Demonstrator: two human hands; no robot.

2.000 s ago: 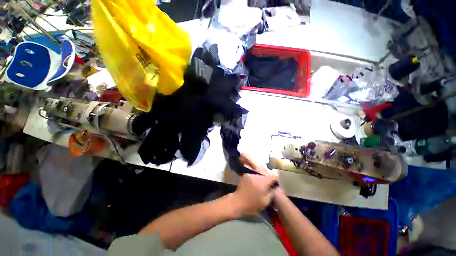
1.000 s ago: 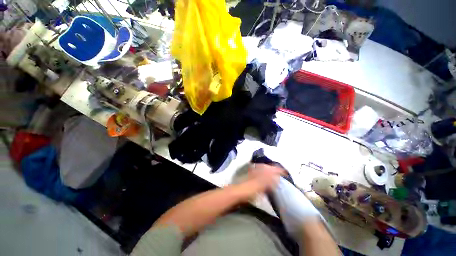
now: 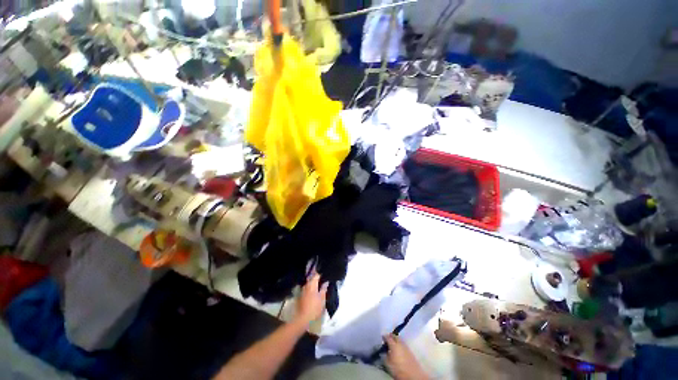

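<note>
A pale grey-white fabric piece [image 3: 409, 300] with a dark strip along it lies at the table's front edge, left of the sewing machine. My right hand [image 3: 401, 358] holds its near end by the dark strip. My left hand [image 3: 312, 297] is at the lower edge of the heap of black garment pieces [image 3: 334, 230], its fingers against the black cloth. Whether the fingers grip the cloth cannot be told.
A sewing machine [image 3: 543, 334] stands at right, a second [image 3: 186, 211] at left. A yellow plastic bag [image 3: 297, 133] hangs above the heap. A red tray [image 3: 488, 197] holds dark pieces. Clear plastic bags [image 3: 576, 226] and a white spool [image 3: 549, 282] lie at right.
My hands were together on dark cloth and have moved apart. The pale piece now lies spread on the table. My left hand has moved left to the black heap. The camera view has shifted.
</note>
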